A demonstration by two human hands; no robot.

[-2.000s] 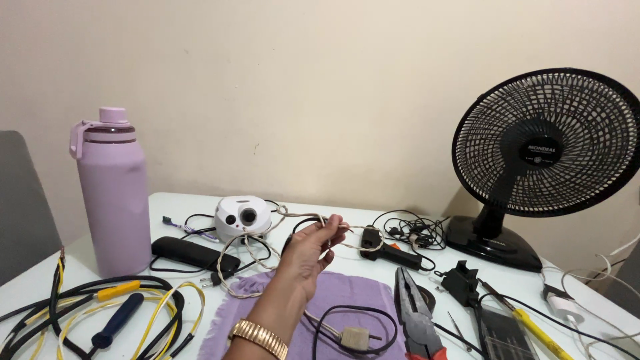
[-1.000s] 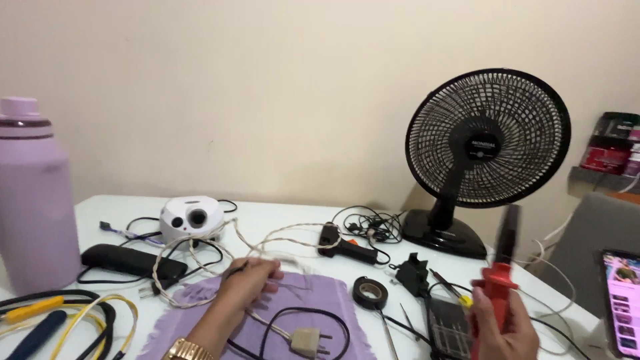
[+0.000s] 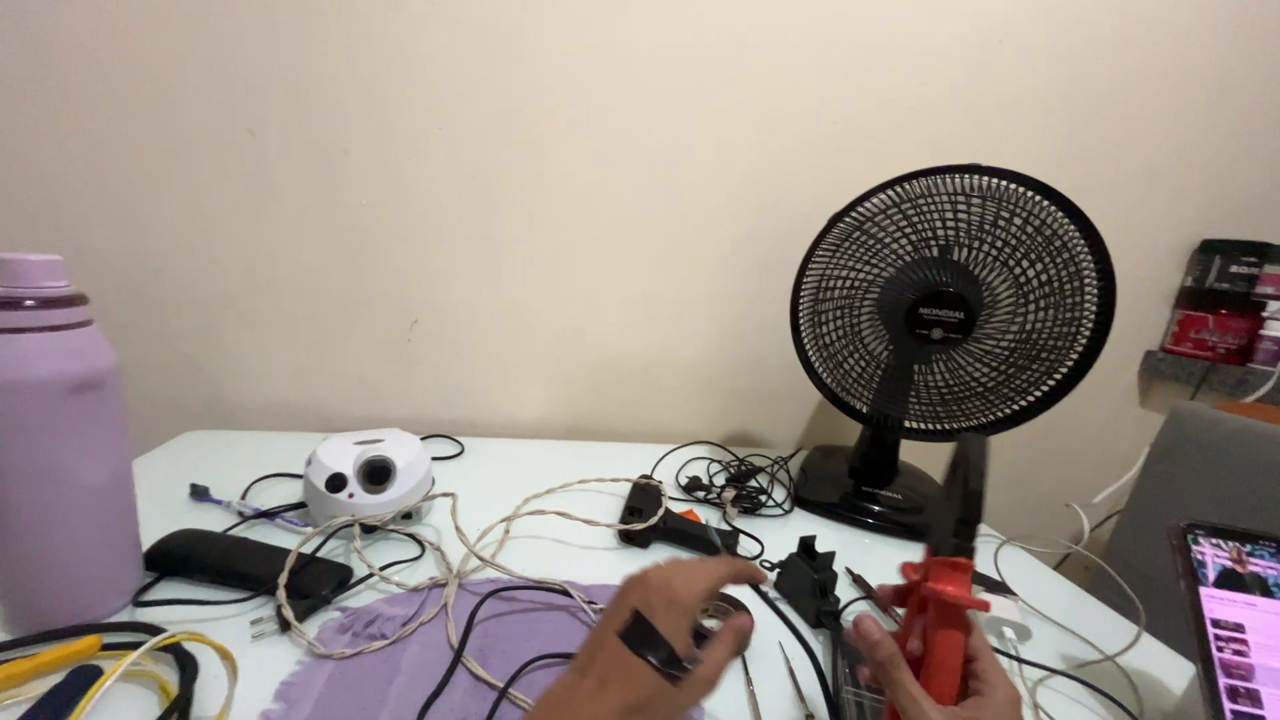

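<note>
My left hand (image 3: 650, 635) is at the lower centre with thumb and index finger apart, near a roll of black tape (image 3: 722, 612) that shows between them. A black strip like tape lies across the back of that hand. Upright in my right hand (image 3: 920, 660) are red-handled pliers (image 3: 940, 625), their dark jaws pointing up and blurred. A twisted beige cord (image 3: 450, 570) loops over the purple cloth (image 3: 385, 670), with black cable beside it. Slim metal tools (image 3: 797, 680) lie between my hands.
A black fan (image 3: 940, 310) stands at the back right, a white projector-like device (image 3: 370, 475) back left, and a lilac bottle (image 3: 65, 460) far left. Also about are a black adapter (image 3: 245, 565), a black clip-like part (image 3: 805, 580), tangled cables (image 3: 745, 480) and a phone or tablet (image 3: 1235, 610).
The pliers, on the table two seconds ago, are now in my right hand. My left hand has left the beige cord and moved right to the tape roll. The view has swung right.
</note>
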